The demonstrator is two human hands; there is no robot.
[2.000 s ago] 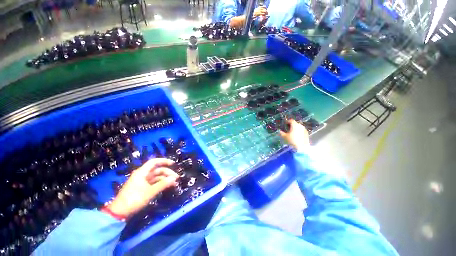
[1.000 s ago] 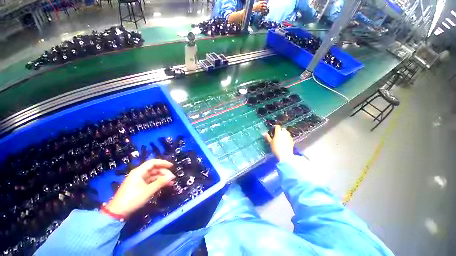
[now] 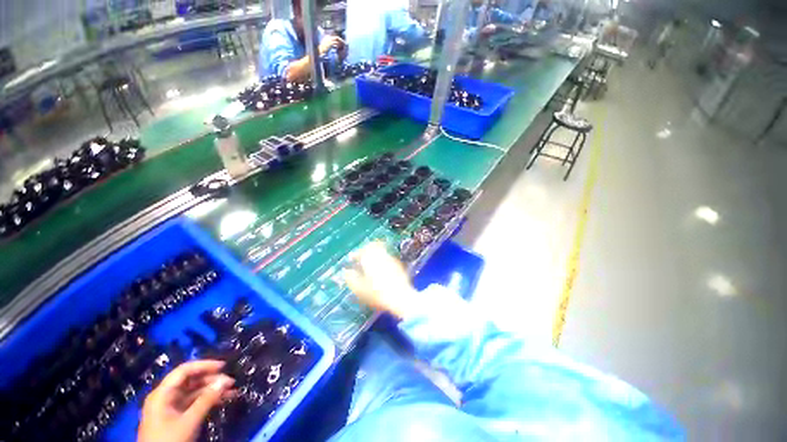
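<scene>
A blue parts tote (image 3: 250, 278) at lower left holds black assemblies (image 3: 259, 361), some in rows and some loose. My left hand (image 3: 185, 399) is over the loose ones with its fingers curled; whether it holds one is hidden. A clear blister tray (image 3: 298, 262) lies right of the tote, its right part filled with rows of black assemblies (image 3: 418, 205). My right hand (image 3: 377, 274) is blurred over the tray's front part, left of the filled pockets, fingers pointing left. No assembly shows in it.
Aluminium rails (image 3: 164, 210) run behind the tote, with a pale upright fixture (image 3: 229, 148) on them. A second blue tote (image 3: 475, 123) stands by a metal post (image 3: 444, 78). A lower blue bin (image 3: 457, 268) is below the bench edge. People in blue work across the line.
The view has turned right, so the bench appears further left. My right hand has moved left from the filled pockets over the tray. My left hand has stayed over the loose assemblies.
</scene>
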